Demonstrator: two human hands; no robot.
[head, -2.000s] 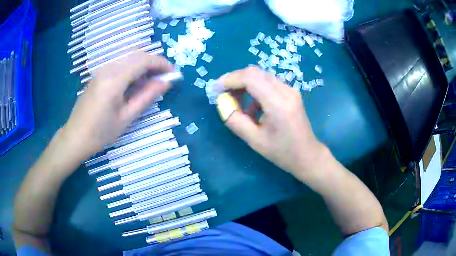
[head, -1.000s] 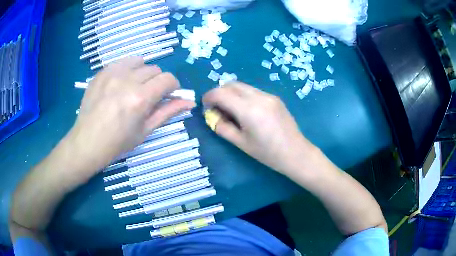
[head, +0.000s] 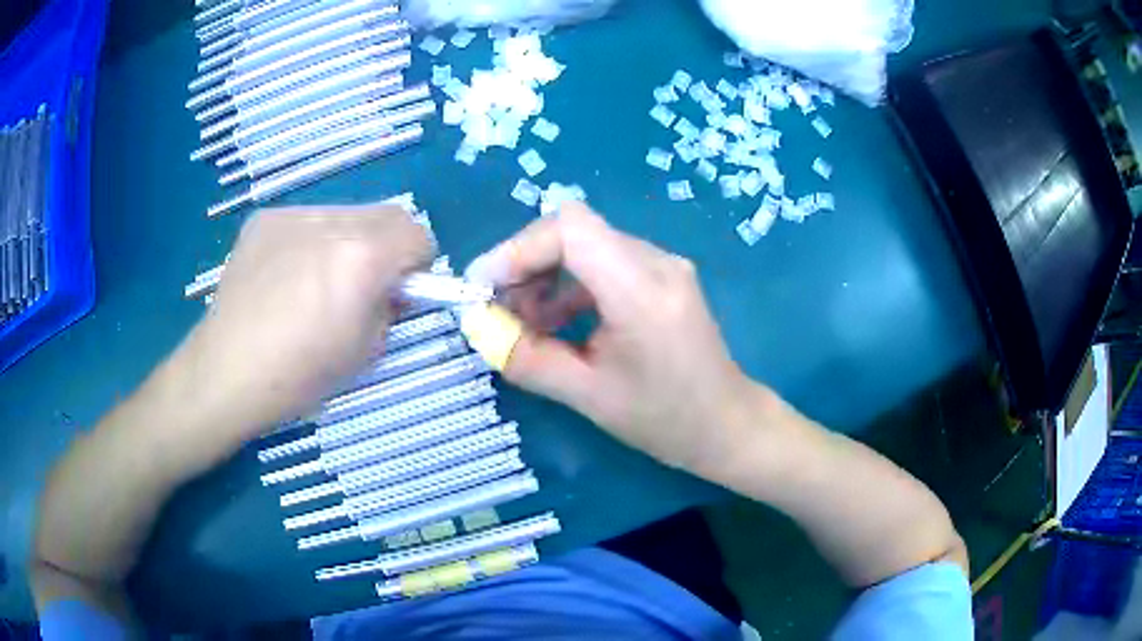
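Note:
My left hand (head: 328, 282) is closed on a silver-white rod (head: 432, 288) over the middle of the rod row. My right hand (head: 626, 332), with a yellow band on the thumb, pinches at the rod's right end. Any small plastic piece between those fingertips is hidden or too blurred to tell. The row of slim rods (head: 420, 432) lies side by side below and above my left hand. A pile of milky plastic pieces (head: 501, 100) lies behind my hands. A second pile of similar pieces (head: 739, 132) lies farther right.
Whitish plastic bags (head: 820, 38) lie at the far edge. A blue tray (head: 78, 188) with thin metal rods (head: 23, 213) stands at the left. A black tray (head: 1021, 213) stands at the right. Tan-yellow strip pieces (head: 457, 574) show under the nearest rods.
My right hand went from the near pile to the rod end held by my left hand; the two hands now meet. The view has shifted slightly.

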